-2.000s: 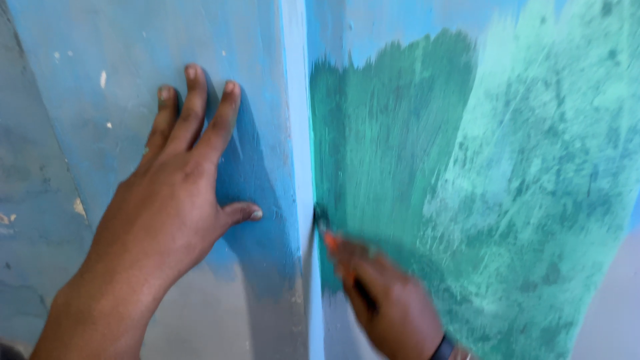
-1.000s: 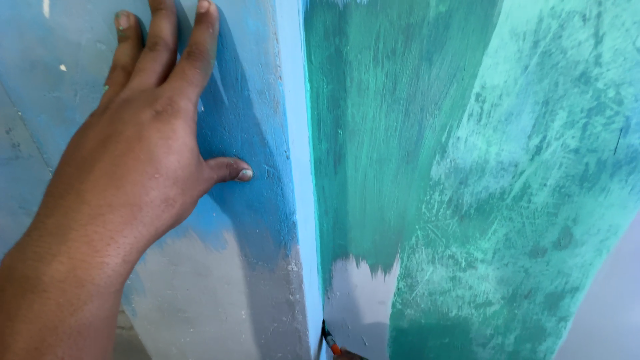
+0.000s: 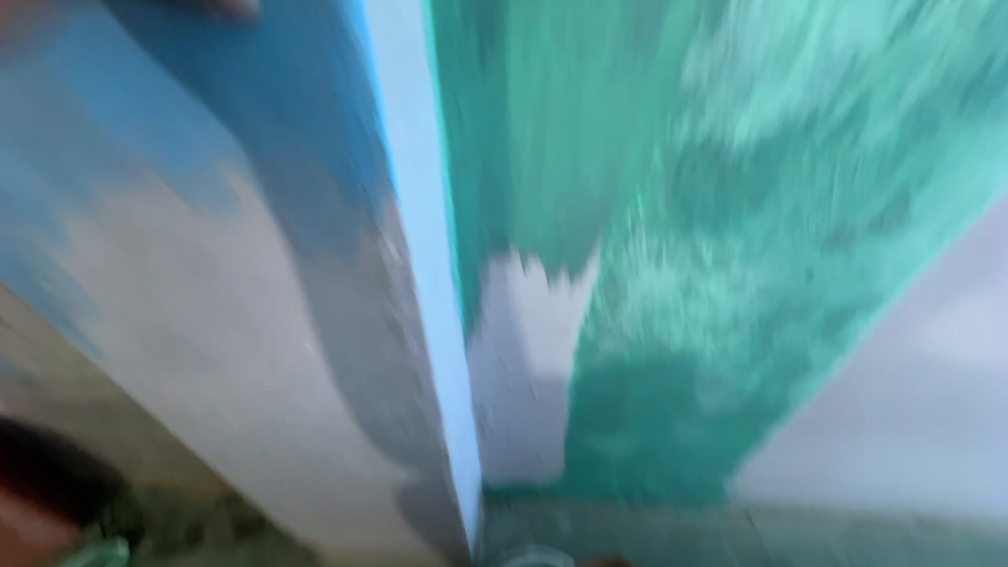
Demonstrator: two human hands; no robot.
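Only a blurred bit of my left hand (image 3: pixel 236 8) shows at the top left, at the blue-painted part of the wall (image 3: pixel 307 102). Green paint (image 3: pixel 583 157) covers much of the wall to the right of a narrow light blue strip (image 3: pixel 417 173). Low beside that strip, a patch of bare pale wall (image 3: pixel 528 394) is bordered by green. At the bottom edge is the rim of a round, clear or pale container (image 3: pixel 535 557), with a small brown shape just right of it that may be part of my right hand. No brush can be made out.
A grey floor (image 3: pixel 669 531) meets the foot of the green wall. Pale unpainted wall (image 3: pixel 906 394) lies at the right. In the lower left corner is a blurred dark and reddish object (image 3: pixel 47 472) near darker ground.
The view has swung downward. My left hand has slipped almost out of the top. My right hand was brushing along the strip's right edge; the brush tip seen there one second ago no longer shows.
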